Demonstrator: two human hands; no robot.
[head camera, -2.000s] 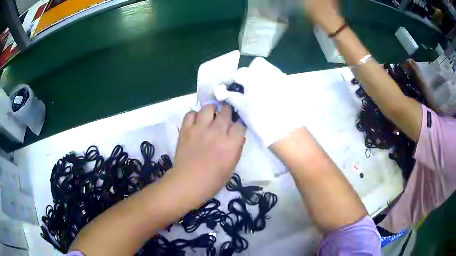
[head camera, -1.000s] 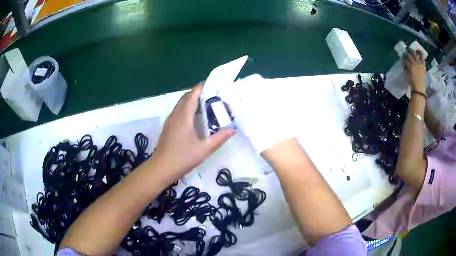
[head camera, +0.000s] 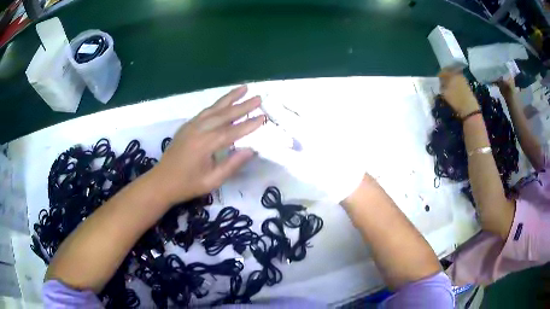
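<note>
My bare left hand (head camera: 208, 145) is above the white table with its fingers spread, and nothing shows in it. My right hand (head camera: 313, 148) wears a white glove that is washed out by glare against the white table and blends with whatever white lies between the hands. Its fingers and any held box cannot be made out. Black coiled cables (head camera: 90, 199) lie heaped on the left under and beside my left forearm, with several looser coils (head camera: 277, 232) in front of me.
On the green belt (head camera: 241, 42) at the left stand an open white box (head camera: 57, 78) with raised flap and a bagged device (head camera: 99, 69) with a dark top. At the right, another person's hands (head camera: 458, 90) are near a white box (head camera: 447, 47) and another cable heap (head camera: 449, 142).
The white box with the dark device inside no longer shows distinctly between my hands. My left fingers have spread. The open box and bagged device on the belt have shifted right and up.
</note>
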